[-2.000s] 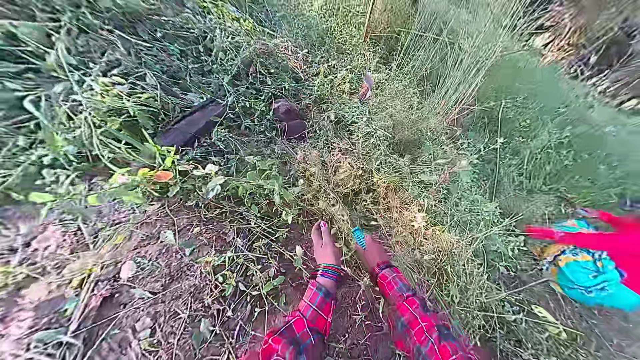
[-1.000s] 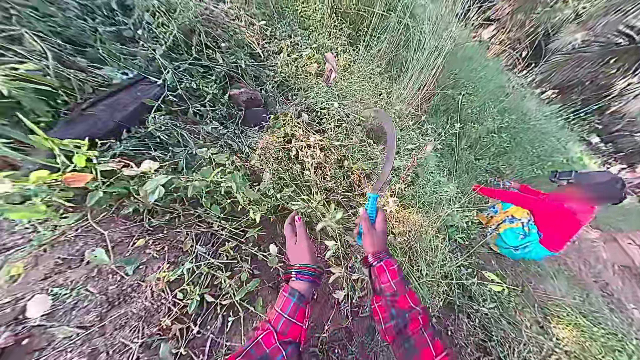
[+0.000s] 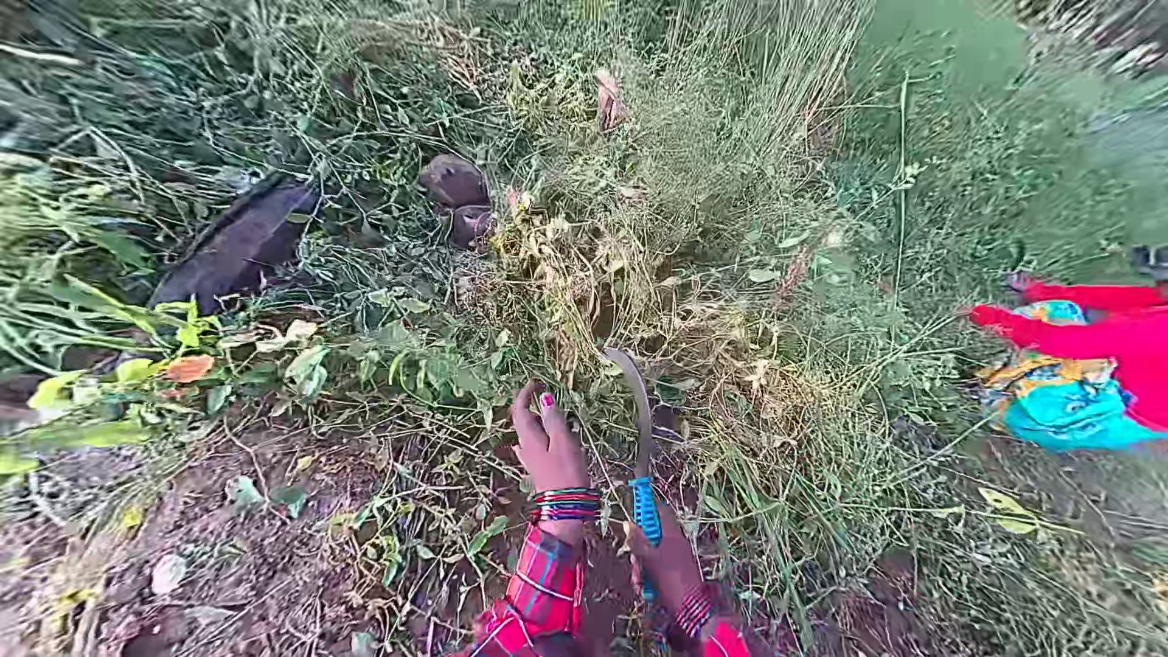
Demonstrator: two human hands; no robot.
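My right hand (image 3: 671, 557) is closed around the blue handle of a sickle (image 3: 643, 411), whose curved metal blade points up and away over the weeds. To its left, my left hand (image 3: 551, 452) reaches into green stems (image 3: 474, 392) with its fingers somewhat apart; whether a stem lies between them cannot be made out. Bangles circle both wrists, below red plaid sleeves. Dry, yellowish plants (image 3: 584, 283) lie tangled just beyond the blade tip.
A dark flat slab (image 3: 242, 242) lies among plants at the left, and brown stones (image 3: 454, 182) sit beyond my hands. At the right edge is a person in red (image 3: 1095, 338) with turquoise patterned cloth. Bare soil (image 3: 265, 557) shows at the lower left.
The sickle's blade, raised in view one second ago, now sits lower, close to my left hand. Two seconds ago only its handle showed plainly. The view has shifted.
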